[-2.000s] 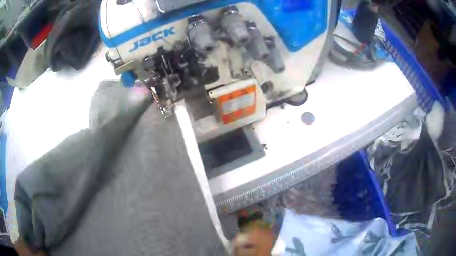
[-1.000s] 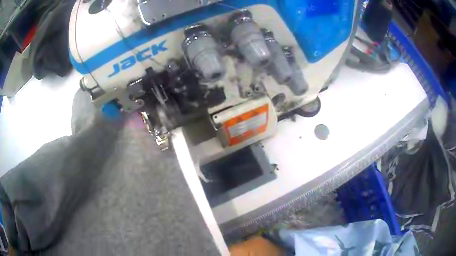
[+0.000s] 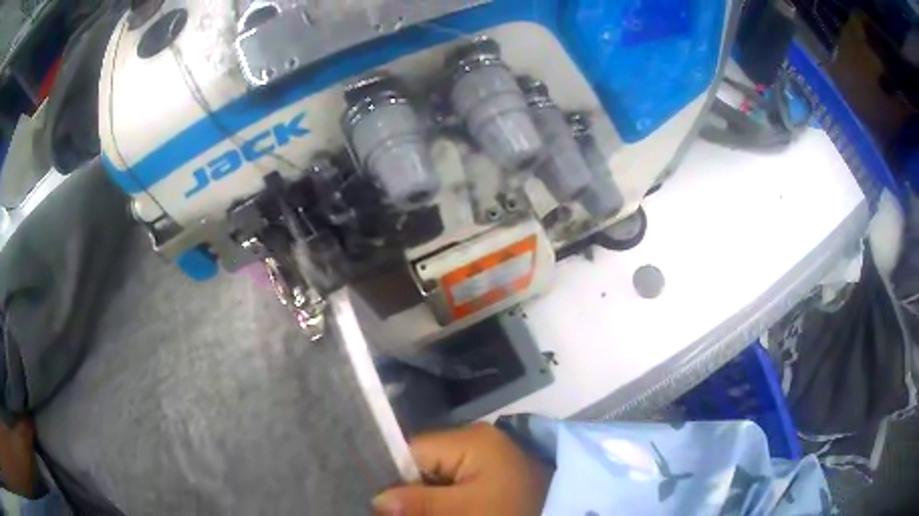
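A grey garment panel spreads left of and below the presser foot of the white overlock machine. A white edge strip runs along the panel's right edge from the foot down to my right hand. My right hand pinches the strip and panel edge between thumb and fingers. My left hand is cut off at the left rim, at the panel's edge; its fingers are mostly hidden, so its grip cannot be told.
The orange-framed guard is right of the foot, above a dark cover. The white table has a scale along its front edge. Blue baskets stand right and below, beside grey and white cloth. Dark cloth lies at far left.
The view has come closer to the machine. My right hand has moved up along the strip, nearer the foot. The grey panel now covers more of the table at left.
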